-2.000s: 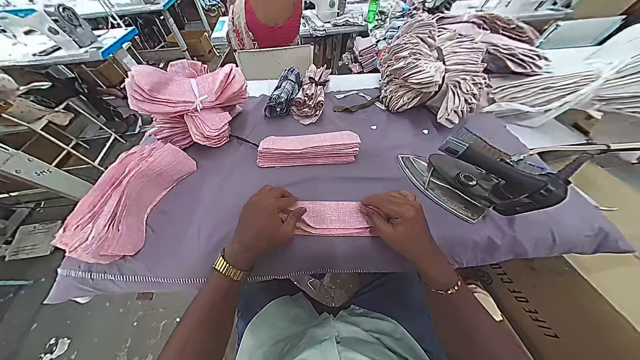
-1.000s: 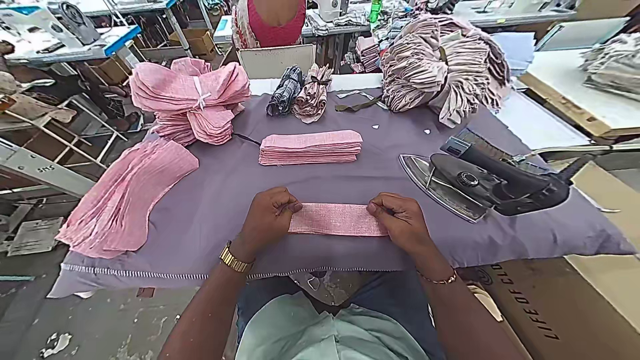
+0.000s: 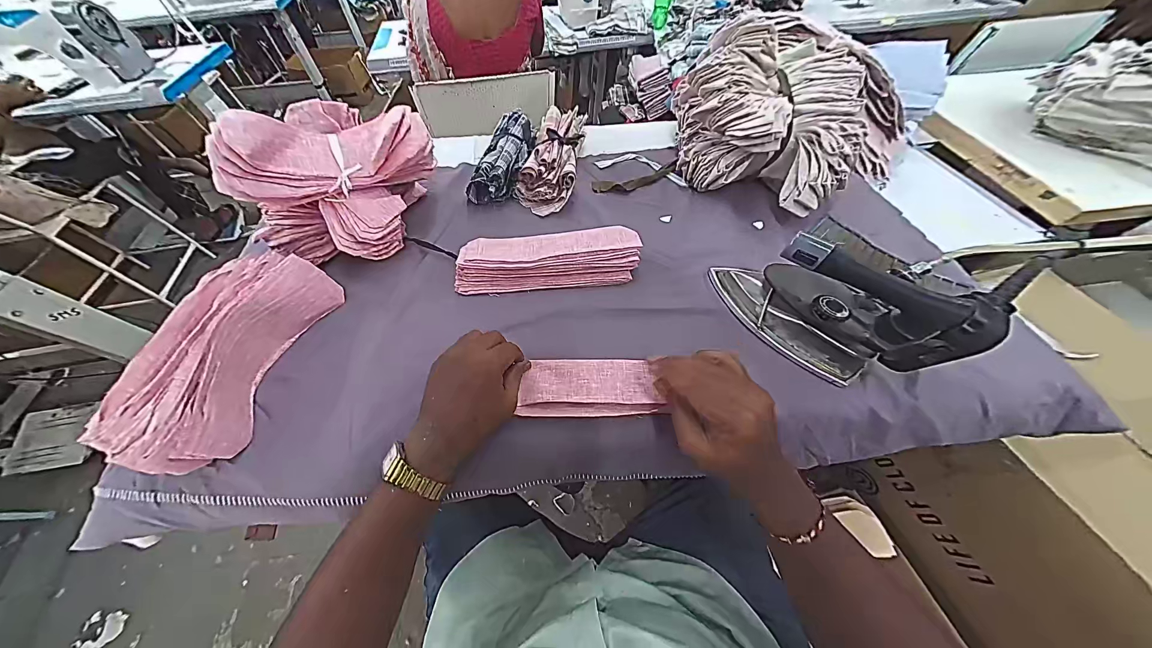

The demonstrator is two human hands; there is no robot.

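Note:
A folded pink fabric strip (image 3: 589, 387) lies across the purple padded ironing surface (image 3: 378, 396) near its front edge. My left hand (image 3: 472, 387) grips the strip's left end, thumb on top. At its right end is my right hand (image 3: 715, 405), fingers closed on the fabric. Just beyond lies a neat stack of folded pink pieces (image 3: 549, 259). To the right, an electric iron (image 3: 864, 306) rests with its soleplate tilted into view. A fanned pile of pink cut pieces (image 3: 216, 360) lies at the left, below a tied pink bundle (image 3: 324, 175).
A dark checked roll (image 3: 498, 157) and a tied beige bundle (image 3: 551, 160) lie at the back, with a large tied bundle of striped fabric (image 3: 792, 108) to their right. A cardboard box (image 3: 972, 531) stands at lower right. A person (image 3: 472, 36) sits beyond a chair back.
The strip, smooth between my hands a second ago, now shows a fold line along its lower edge. Both hands remain at its ends.

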